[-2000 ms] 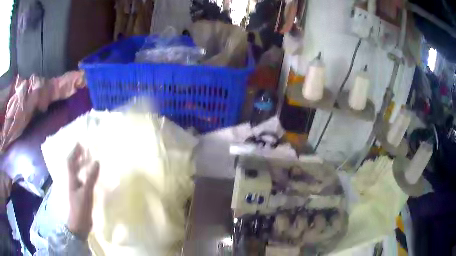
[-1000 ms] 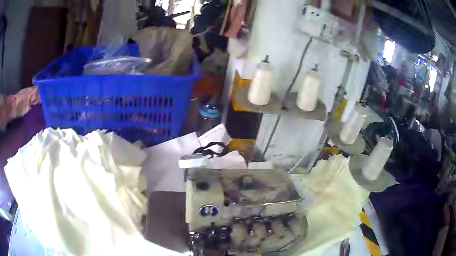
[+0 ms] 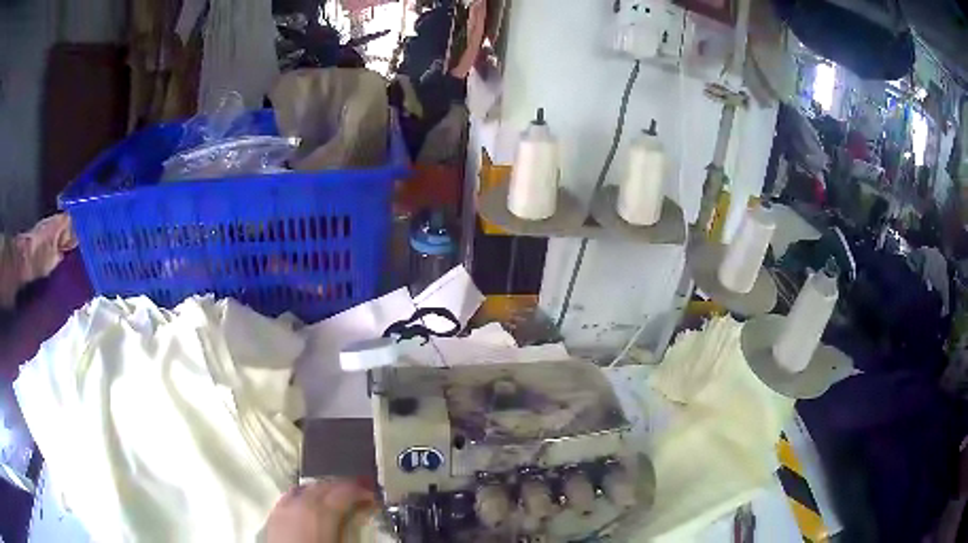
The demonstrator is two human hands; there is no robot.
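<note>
The overlock machine (image 3: 510,445) stands at the lower centre, with a row of round knobs on its front. A heap of cream cut pieces (image 3: 159,424) lies to its left. More cream cloth (image 3: 701,435) lies in folds to its right. A hand (image 3: 324,511), which looks like my left hand, shows at the bottom edge just left of the machine. It is blurred and cut off by the edge, so its fingers and anything in it are hidden. My right hand is not in view.
A blue plastic basket (image 3: 234,233) stands behind the heap. Black-handled scissors (image 3: 425,323) lie on white paper sheets (image 3: 334,355) behind the machine. Several thread cones (image 3: 534,175) stand behind and right. A small dark tool (image 3: 744,525) lies near the striped tape (image 3: 798,493).
A hand has come into view at the bottom edge beside the machine. Earlier, a blurred hand was over the cream heap at the left. The view has swung to the right.
</note>
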